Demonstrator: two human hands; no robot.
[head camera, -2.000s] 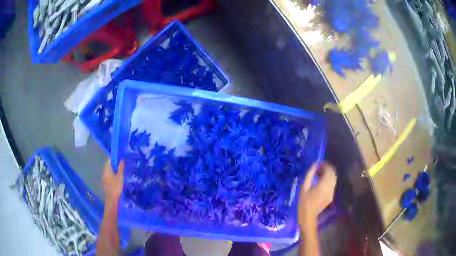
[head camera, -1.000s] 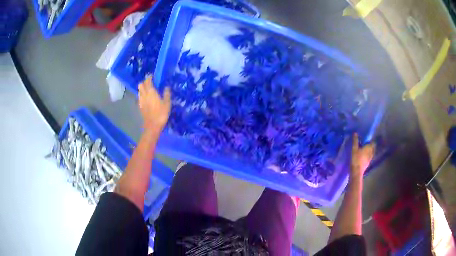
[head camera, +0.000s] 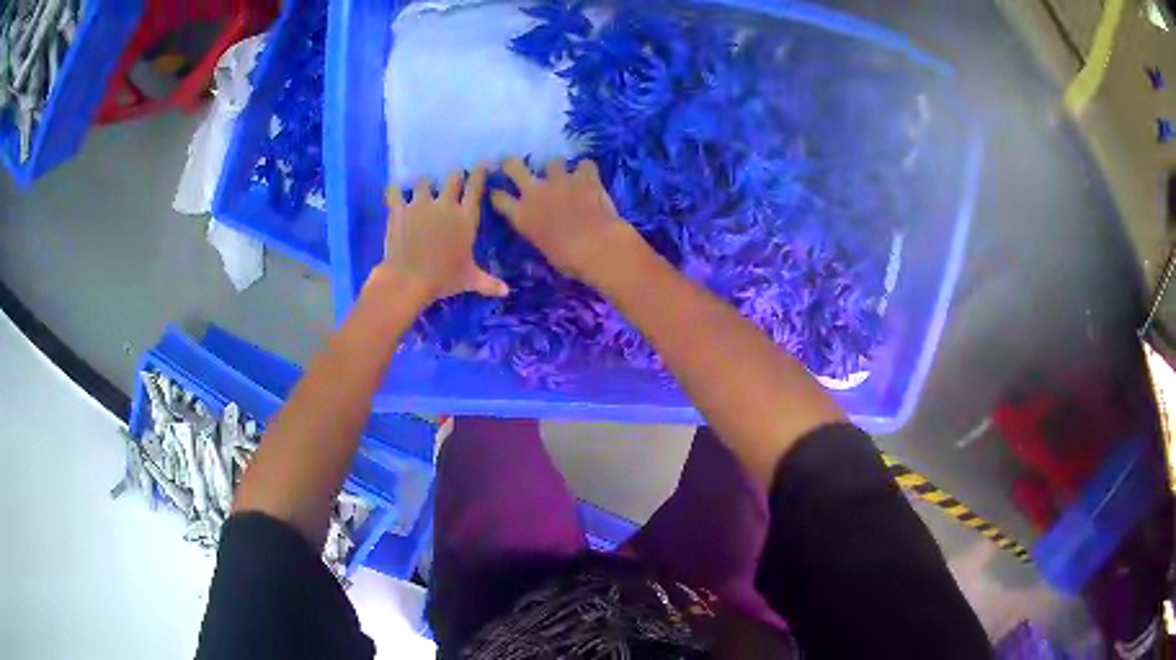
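A large shallow blue parts bin (head camera: 338, 155) lies in front of me. Many bright blue spiky pieces (head camera: 735, 168) fill its middle and right side. A white liner sheet (head camera: 477, 97) shows bare at its upper left. My left hand (head camera: 439, 239) lies on the spiky pieces at the liner's lower edge, fingers spread. My right hand (head camera: 561, 213) is beside it, fingers bent down among the pieces; its fingertips are partly hidden, so I cannot tell if it holds any.
Another bin of spiky pieces (head camera: 245, 213) is behind at the left. Bins of grey moulded parts (head camera: 194, 445) stand lower left and upper left, near a red stool (head camera: 206, 65). The bench with yellow tape (head camera: 1096, 58) is upper right. Yellow-black tape (head camera: 961, 509) marks the floor.
Both hands have let go of the bin's sides and moved inward onto the spiky pieces. More bare liner shows at the upper left. The bin appears further left and less tilted in view.
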